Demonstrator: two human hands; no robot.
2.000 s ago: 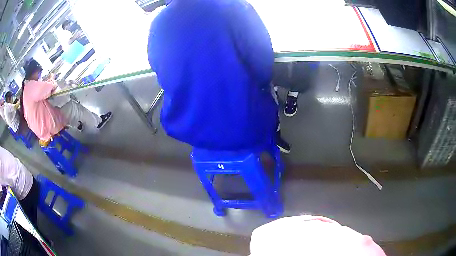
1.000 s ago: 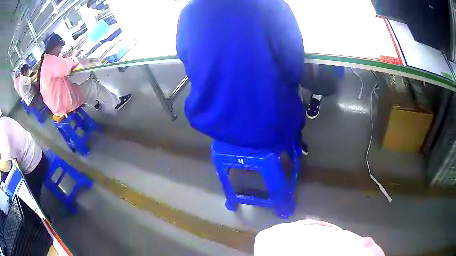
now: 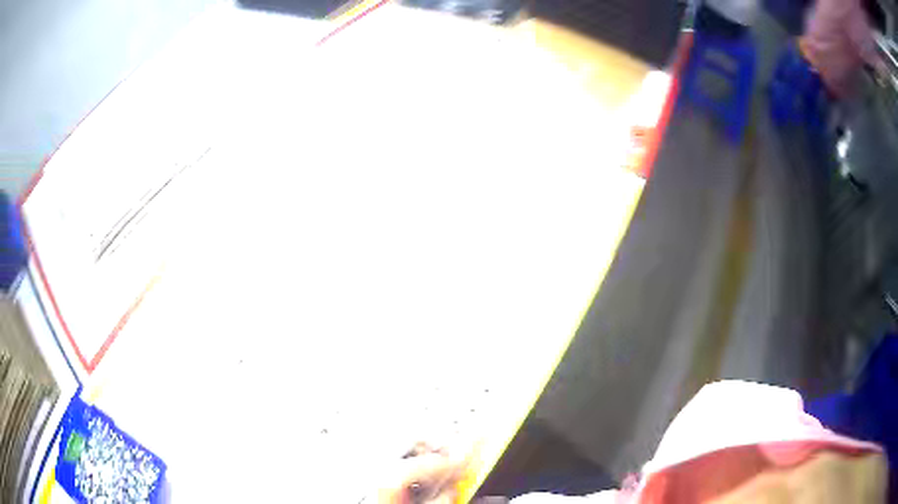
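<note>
A blue parts bin full of small loose silver pieces sits at the lower left of the white bench top. A blurred, skin-toned shape shows at the bottom edge, right of the bin. It looks like part of a hand, cut off by the edge. I cannot tell which hand it is or whether it holds anything. No other hand of mine can be made out. Trays and parts are lost in the glare on the bench.
The bench has red and yellow tape lines along its edges. A pale pink and white cloth shape is at the lower right. Blue stools and part of a person in pink are at the upper right. Stacked brownish layers stand at the left edge.
The view has swung from the person in blue on a stool to the white bench. The blue bin and the skin-toned shape have come into view. The pink and white cloth shape sits further right.
</note>
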